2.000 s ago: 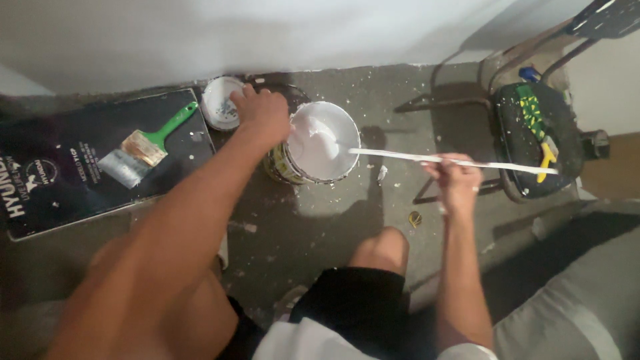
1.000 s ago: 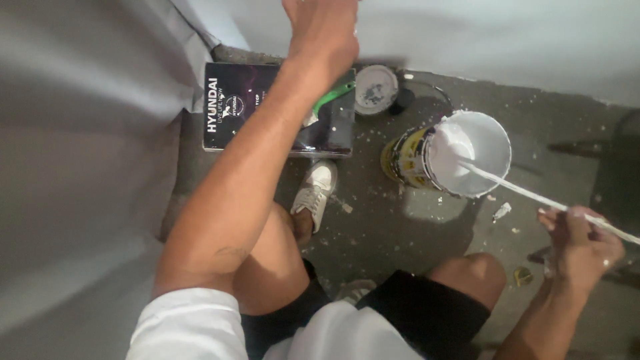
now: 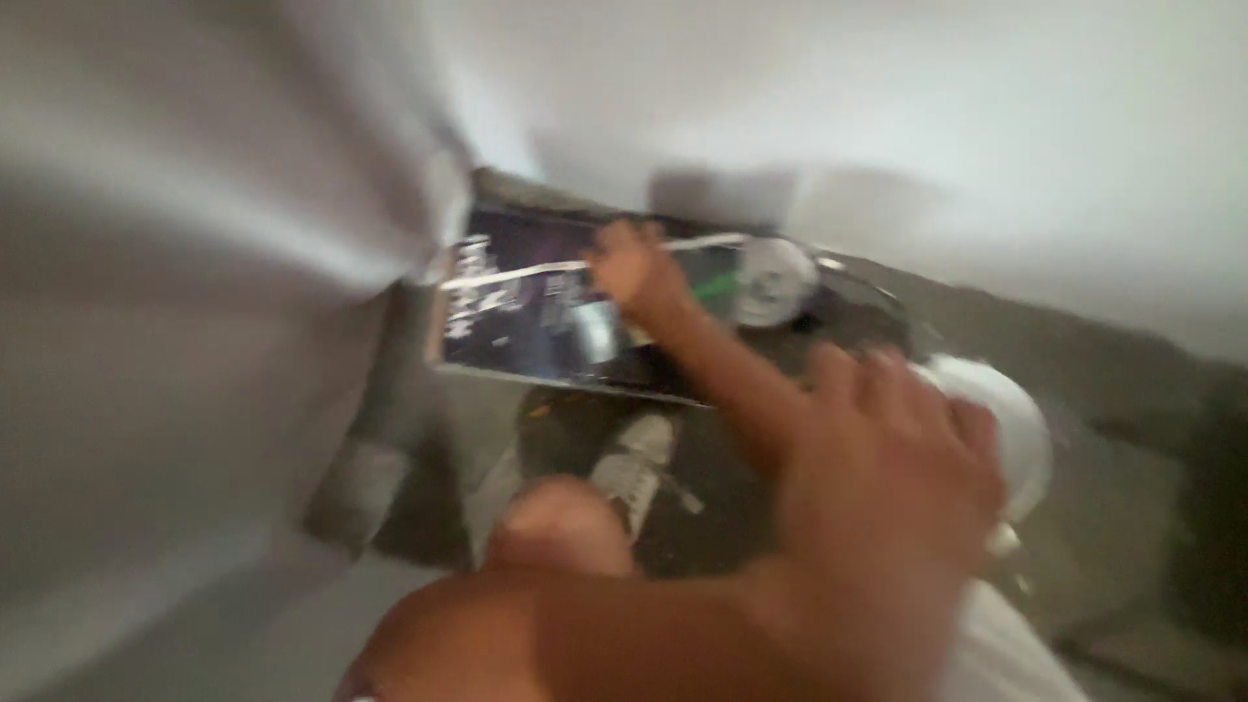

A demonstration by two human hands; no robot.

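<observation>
My right hand (image 3: 634, 268) holds a thin white stick (image 3: 517, 273), which lies level across the view over the black printed cardboard box (image 3: 526, 336). My left hand (image 3: 887, 458) is much nearer the camera, with its back showing and its fingers spread; no object shows in it. It crosses in front of my right forearm and partly covers the bucket of white paint (image 3: 1004, 429). On the box, partly behind my right forearm, are the blurred green handle (image 3: 717, 286) and pale blade (image 3: 595, 331) of a paintbrush. The whole view is blurred.
A round white lid (image 3: 775, 283) is at the right end of the box. Pale walls or sheeting (image 3: 244, 244) rise on the left and behind. My knee (image 3: 561, 526) and white shoe (image 3: 634, 468) are below the box, on the grey floor (image 3: 1102, 546).
The stick has left the bucket and is over the box in my right hand. My left hand has come from the far side to near the camera, by the bucket. The view has swung left.
</observation>
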